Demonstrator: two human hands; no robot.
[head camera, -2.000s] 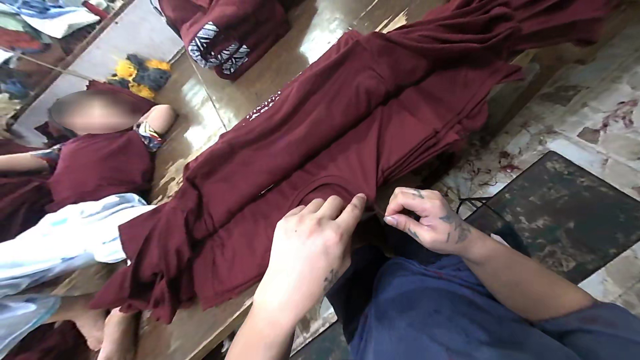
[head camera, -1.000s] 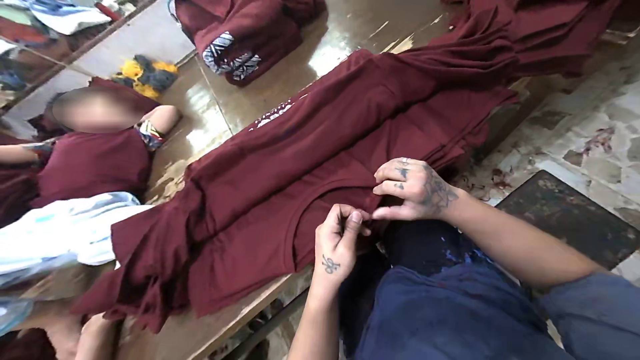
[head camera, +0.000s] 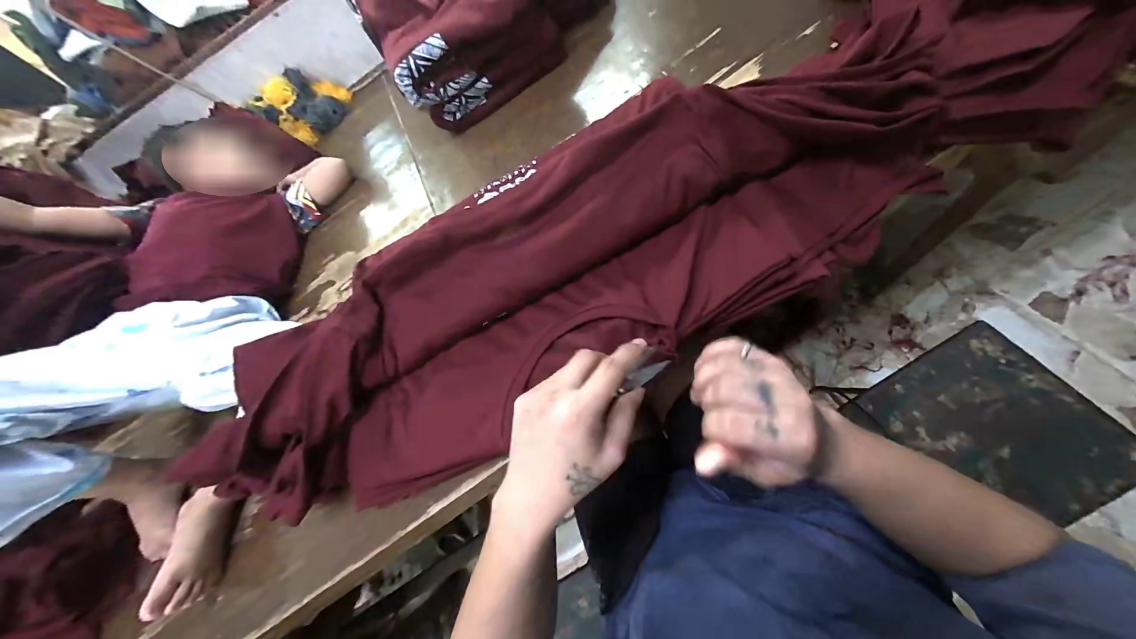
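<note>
A stack of maroon knit shirts (head camera: 532, 257) lies spread along the wooden table. The curved neckline (head camera: 568, 324) of the top one faces me at the near edge. My left hand (head camera: 577, 426) rests at this neckline, its index finger on the fabric; a small pale item shows by the fingertips, too unclear to name. Just to the right, my right hand (head camera: 754, 413) is raised off the cloth with its fingers curled and a ring on one of them. It is blurred, and whether something small is between its fingers cannot be seen.
A person in a maroon shirt (head camera: 217, 248) lies on the table at the left, bare feet near the stack. Behind are a folded maroon bundle with a white print (head camera: 497, 53) and yellow and grey yarn (head camera: 297, 102). A dark board (head camera: 1003, 426) lies on the floor at right.
One second ago both my hands met at the neckline, fingertips together. Now they are apart, my right hand drawn away to the right of the fabric.
</note>
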